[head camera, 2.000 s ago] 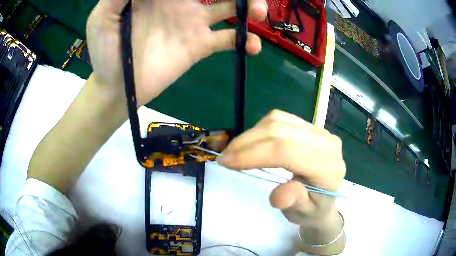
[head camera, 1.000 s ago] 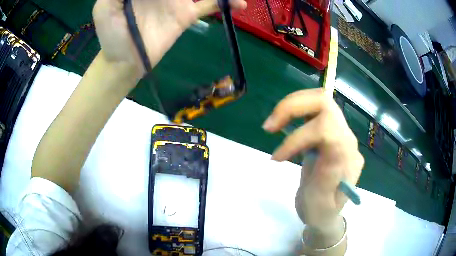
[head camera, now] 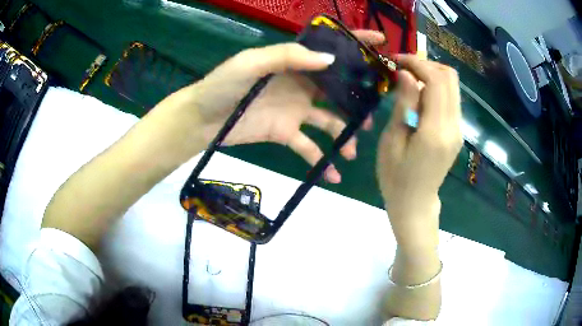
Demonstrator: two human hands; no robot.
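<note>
A black phone middle frame (head camera: 338, 60) is held up and tilted, with orange flex at both ends. My left hand (head camera: 274, 105) holds it near its upper end, thumb on the dark plate, other fingers spread behind. My right hand (head camera: 421, 121) is at the frame's upper right corner, fingertips at or close to its edge; contact is unclear. A pale blue end of the tweezers (head camera: 410, 117) shows at my right palm; the rest is hidden. More frames (head camera: 219, 314) lie overlapped on the white sheet (head camera: 306, 274), partly covered by the held one.
A red perforated tray (head camera: 268, 14) with frames lies beyond my hands on the green belt (head camera: 255, 167). More frames lie on the belt at left (head camera: 137, 70), beside a dark stack (head camera: 19, 95) at far left. A large disc (head camera: 522, 71) and a brown-gold strip (head camera: 454, 46) are at upper right.
The held frame has tilted and come lower, showing its upper plate. My left hand has moved right and down. My right hand has risen to the frame's upper corner.
</note>
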